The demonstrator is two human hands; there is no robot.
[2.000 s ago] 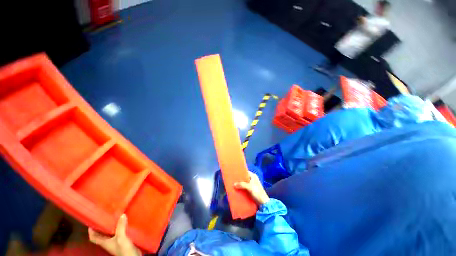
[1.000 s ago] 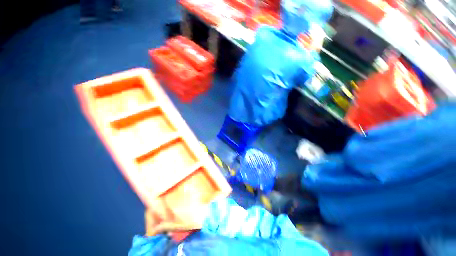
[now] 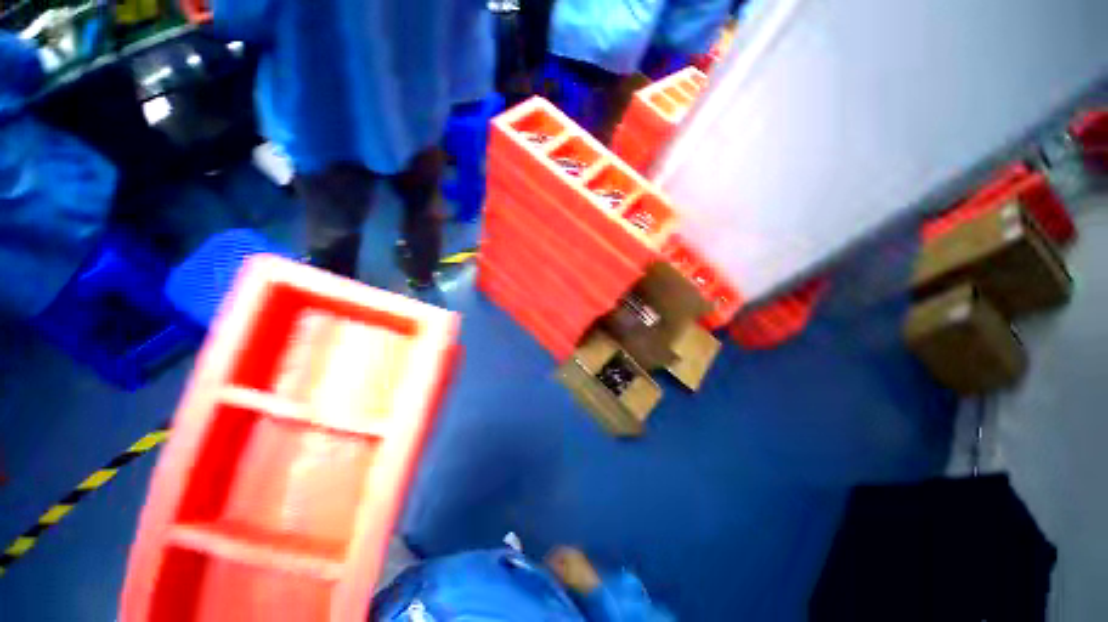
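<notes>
An empty red compartment tray [image 3: 298, 468] fills the lower left of the view, tilted, with its pockets facing me and its lower end cut off by the bottom edge. My left hand is not visible; what holds the tray is hidden or out of the picture. My right hand [image 3: 572, 569] is small and blurred at the bottom centre, in front of my blue smock, apart from the tray. No object shows in it, but its fingers are unclear.
A tall tray stack [image 3: 565, 237] with dark parts stands on the floor ahead, with open cartons [image 3: 614, 386] against it. A pale pillar [image 3: 851, 134] is behind. More cartons [image 3: 990, 273], a black object [image 3: 936, 547], blue stools [image 3: 116, 310] and a person in blue [image 3: 365, 85] surround.
The view has swung from the bench to the pillar and tray stack. The tray is nearer and lower left. The second tray held in my right hand two seconds ago no longer shows as a separate tray.
</notes>
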